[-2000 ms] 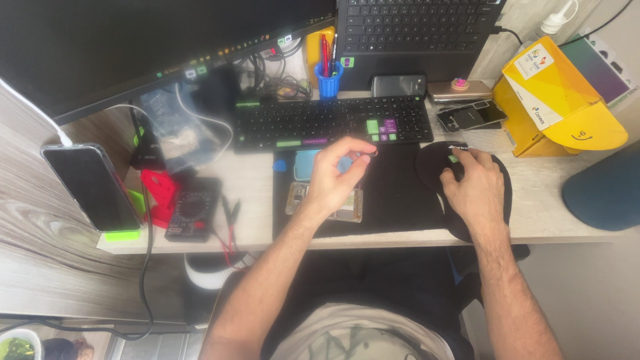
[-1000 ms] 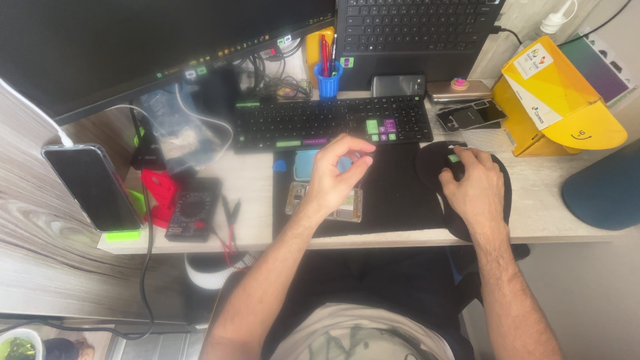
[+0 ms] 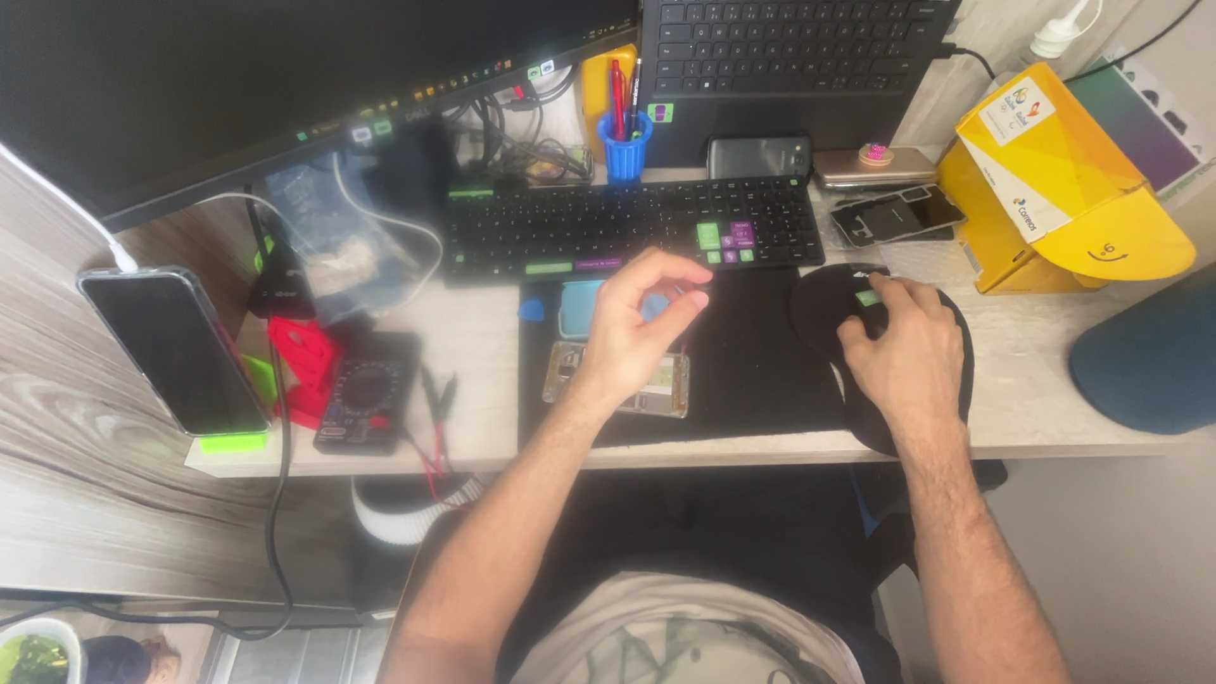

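Note:
My left hand point(image 3: 632, 332) hovers over the black desk mat point(image 3: 750, 380), thumb and forefinger curved toward each other with a gap between the tips; nothing is seen held there. Under that hand and wrist lies an opened phone body point(image 3: 671, 385), partly covered. A light blue case or lid point(image 3: 576, 309) and a small blue pick-like piece point(image 3: 531, 310) rest beside it. My right hand point(image 3: 907, 351) rests over a dark computer mouse with a green sticker point(image 3: 867, 297), on a black mouse pad point(image 3: 825, 309). The palm hides most of the mouse.
A black keyboard point(image 3: 617, 223) lies beyond the mat, below a laptop point(image 3: 788, 76) and a monitor point(image 3: 313, 85). Leftward are a multimeter point(image 3: 369, 389), red-handled probes and a propped smartphone point(image 3: 176, 351). A blue pen cup point(image 3: 624, 152), yellow box point(image 3: 1054, 180) and dark blue cylinder point(image 3: 1149, 366) stand around.
The thumb and forefinger of my left hand were closer together two seconds ago and now stand apart. My right hand has stayed at the mouse.

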